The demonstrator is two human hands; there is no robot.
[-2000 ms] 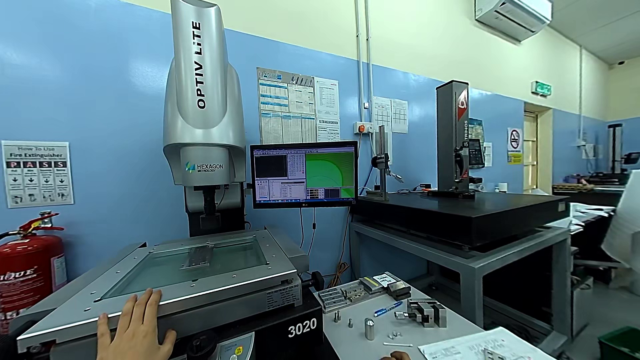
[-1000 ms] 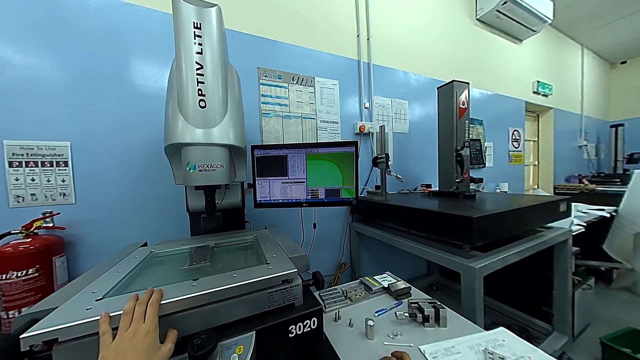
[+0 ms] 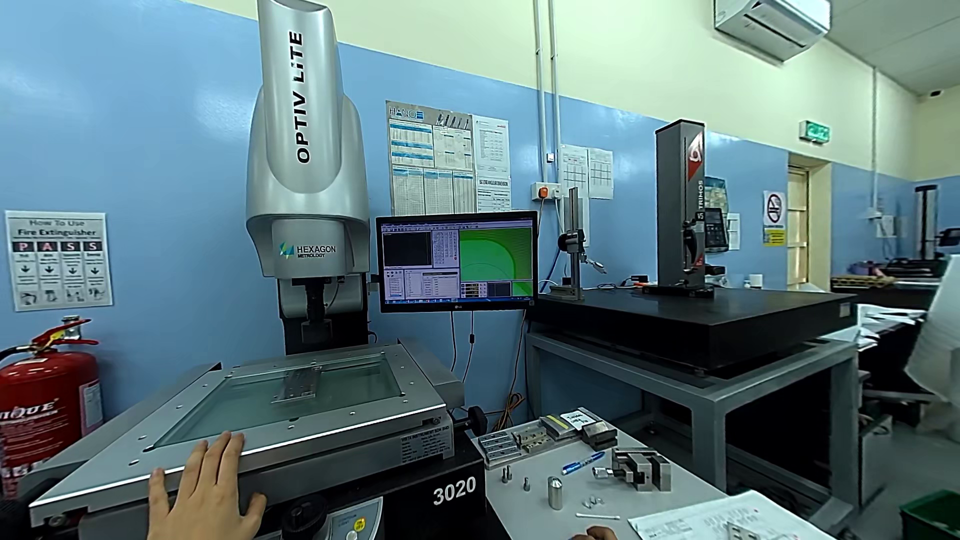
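My left hand lies flat with spread fingers on the front edge of the metal stage of a Hexagon Optiv Lite vision measuring machine. A small metal part rests on the stage's glass, below the lens. Only the fingertips of my right hand show at the bottom edge, near a thin white stick and drawing sheets; whether it holds anything is hidden. The monitor behind shows a green image with a curved outline.
On the side table are a small steel vise, a blue pen, a metal cylinder, small pins and a tray of blocks. A black surface plate carries a height gauge. A fire extinguisher stands left.
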